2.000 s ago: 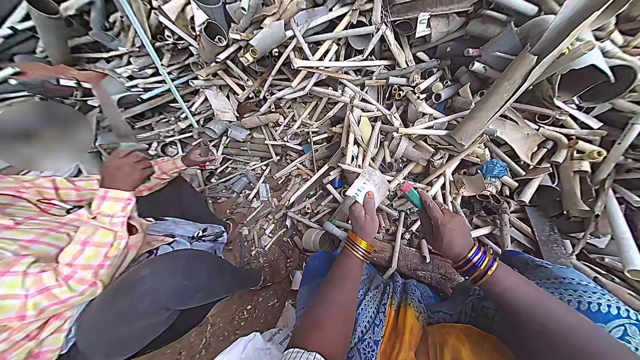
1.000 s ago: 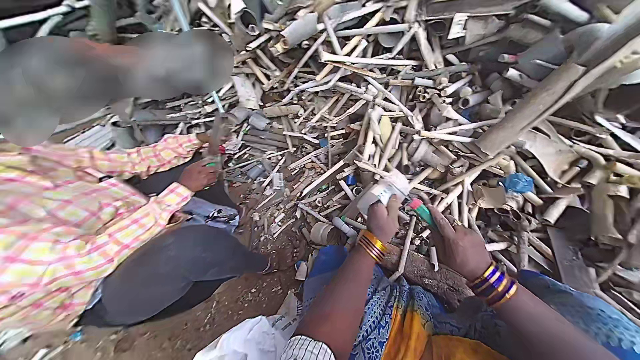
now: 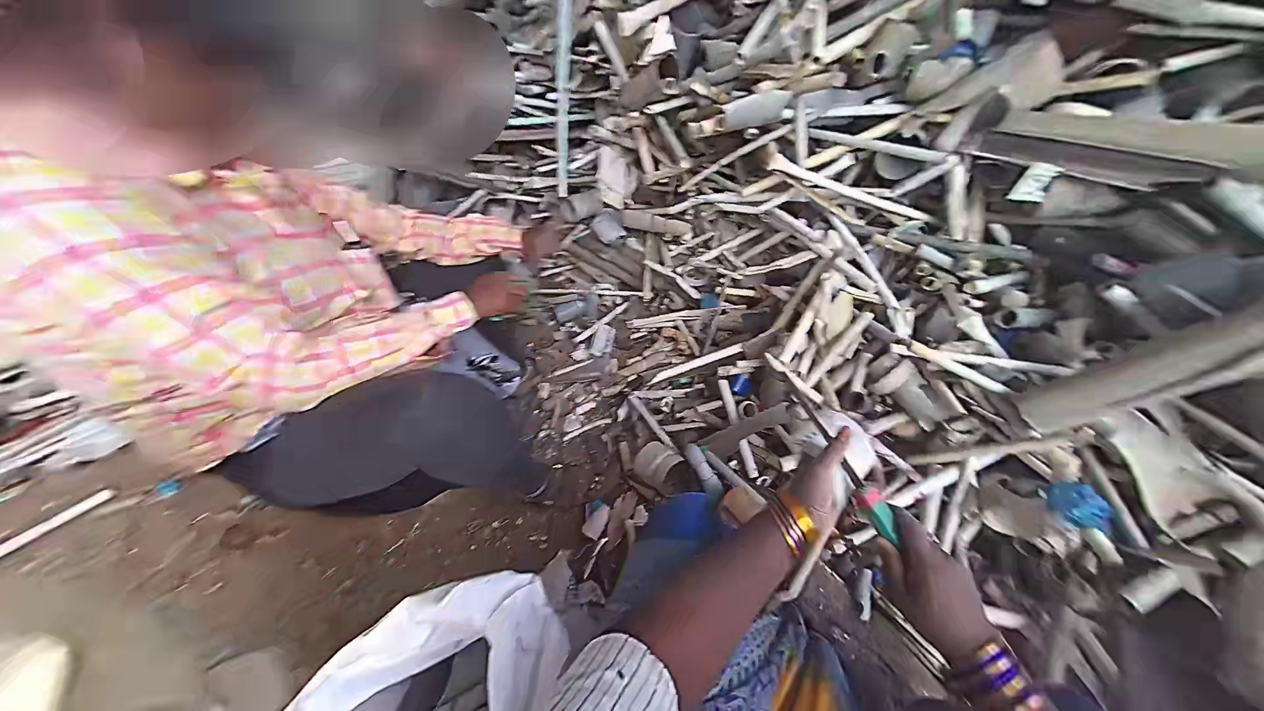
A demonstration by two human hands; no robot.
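My left hand (image 3: pixel 822 484), with yellow bangles at the wrist, grips a whitish piece of pipe (image 3: pixel 851 446) above the heap. Close on its right, my right hand (image 3: pixel 928 583) is closed round the green and red handle (image 3: pixel 876 512) of a tool. A thin dark blade seems to run from the handle across the whitish piece toward the upper left; blur hides its exact shape. Under and around both hands lie loose plastic pipe offcuts (image 3: pixel 834 341).
A person in a checked shirt (image 3: pixel 227 306) sits at the left, both hands near the scrap. A white sack (image 3: pixel 464 622) lies at the lower left of my arm. Large pipe pieces (image 3: pixel 1136 375) lean in from the right, near a crumpled blue plastic piece (image 3: pixel 1078 506).
The view has swung left. The other person's hands have come down and together near the scrap. My hands still hold the whitish piece and the handled tool.
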